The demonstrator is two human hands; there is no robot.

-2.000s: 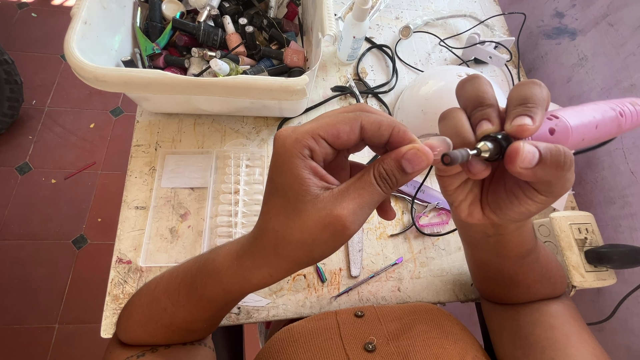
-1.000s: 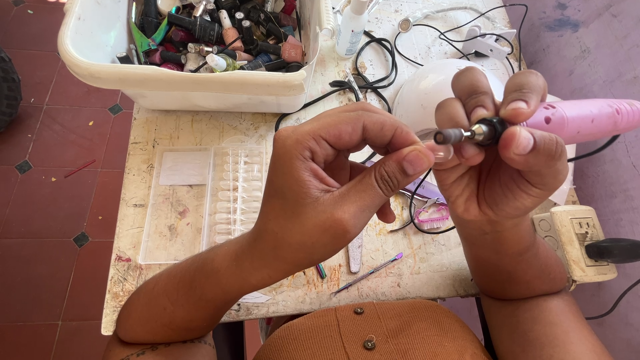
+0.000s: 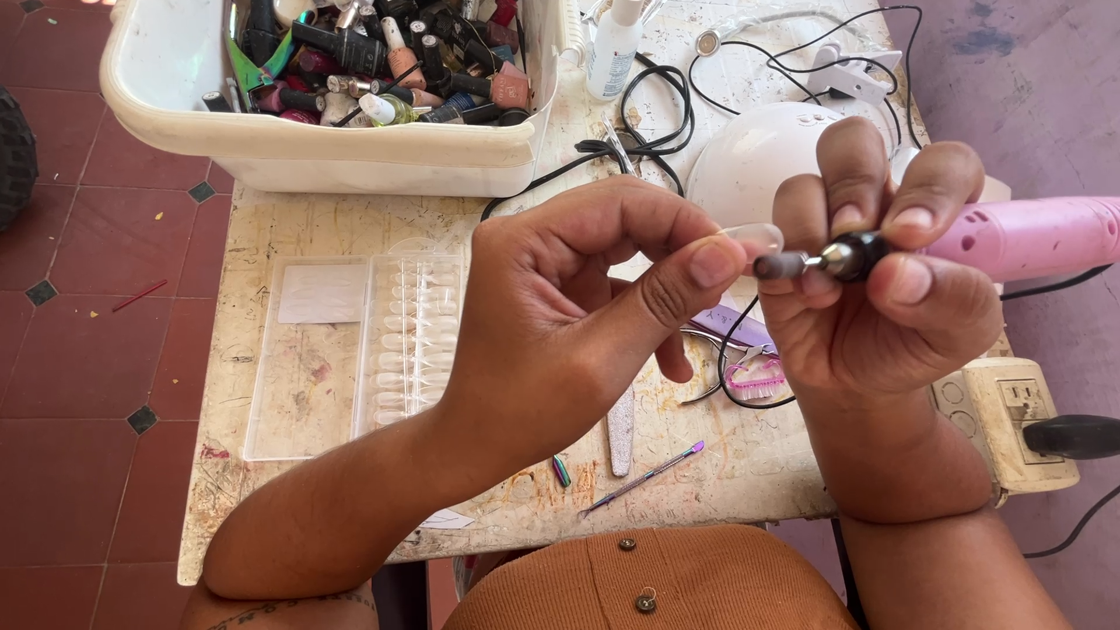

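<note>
My left hand point(image 3: 586, 306) pinches a clear artificial nail tip point(image 3: 754, 238) between thumb and forefinger. My right hand point(image 3: 884, 254) grips the black collar of a pink electric nail drill point(image 3: 1032, 232), whose body points off to the right. The drill's dark cylindrical bit point(image 3: 780, 265) lies against or just beside the lower edge of the nail tip; contact cannot be told. Below my left hand is an open clear plastic case point(image 3: 407, 350) with rows of nail tips.
A white tub point(image 3: 350, 157) of nail polish bottles stands at the back left. Near it are a white bottle point(image 3: 615, 52), tangled black cable point(image 3: 665, 114) and a white dome lamp point(image 3: 744, 157). A nail file point(image 3: 620, 433), cuticle pusher point(image 3: 646, 477) and power outlet point(image 3: 1019, 420) lie nearer.
Both hands stay close together with the nail tip and drill held. The drill and my right hand have shifted slightly against the nail tip.
</note>
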